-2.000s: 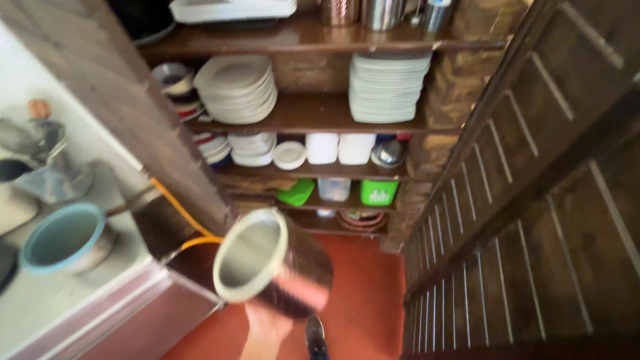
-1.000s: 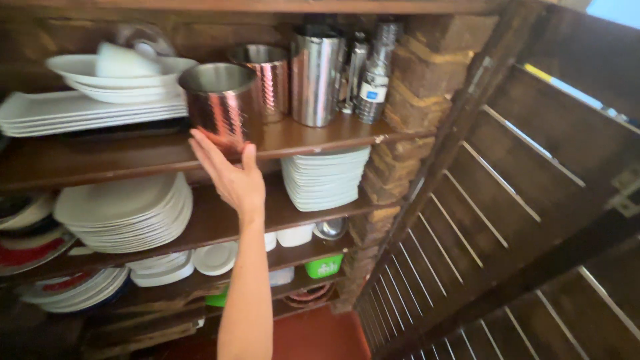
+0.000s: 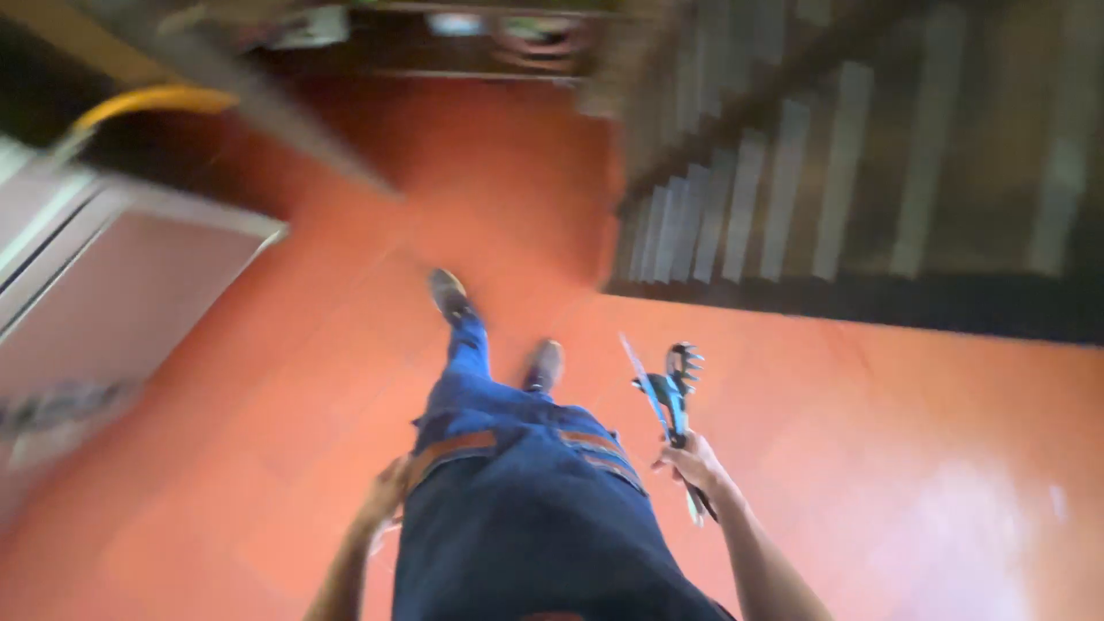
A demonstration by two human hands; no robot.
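Note:
My right hand is closed around the handles of several kitchen utensils, held out over the floor to the right of my legs. Among them are a dark pasta server with teeth and a long, thin, pale utensil that is too blurred to name. My left hand hangs beside my left hip, close to the dark apron. It is blurred and partly hidden, and whether it holds anything cannot be told.
A red floor lies under my feet. A slatted dark wooden door or panel stands at the right. Low shelves with dishes are at the top. A pale cabinet and an orange hose or cable are at the left.
The view has swung down from the shelves to the floor. A hand was at a copper-coloured metal container on the upper shelf; both my hands are now low beside my body, and that container is out of view.

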